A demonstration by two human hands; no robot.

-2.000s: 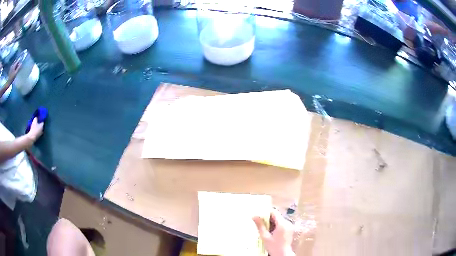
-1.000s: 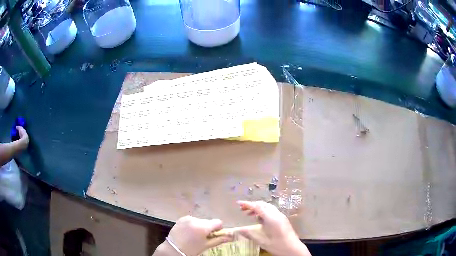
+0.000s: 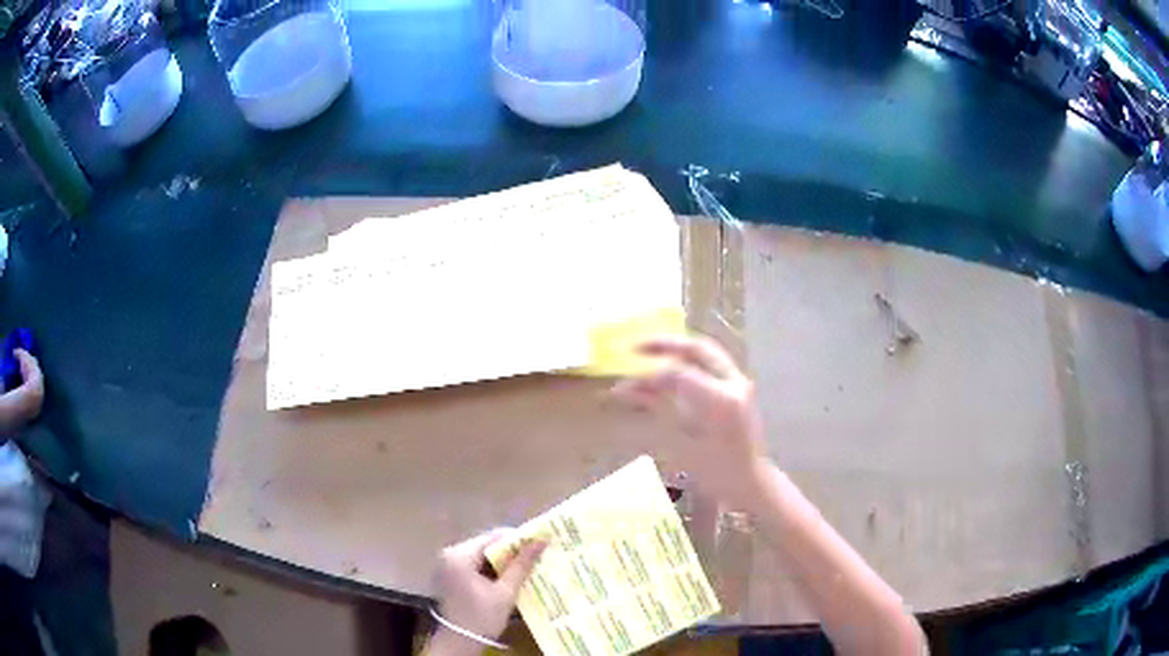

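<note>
My left hand (image 3: 477,587) holds a small yellowish label sheet (image 3: 618,564) with rows of printed text, above the near edge of the cardboard mat (image 3: 897,436). My right hand (image 3: 699,400) is bare and slightly blurred, over the lower right corner of the stack of label sheets (image 3: 462,301). Its fingertips are at the plain yellow corner (image 3: 628,336); I cannot tell whether they grip anything. The stack lies on the mat's left part.
Clear containers with white bases (image 3: 568,77) stand along the far side of the dark green belt (image 3: 820,122). Another person's hand (image 3: 23,391) with a blue item is at the left edge. A carton with a hole (image 3: 244,592) is below left.
My hands have moved apart. My right hand has gone up to the stack's corner. My left hand has raised the printed sheet into fuller view. The view has shifted slightly.
</note>
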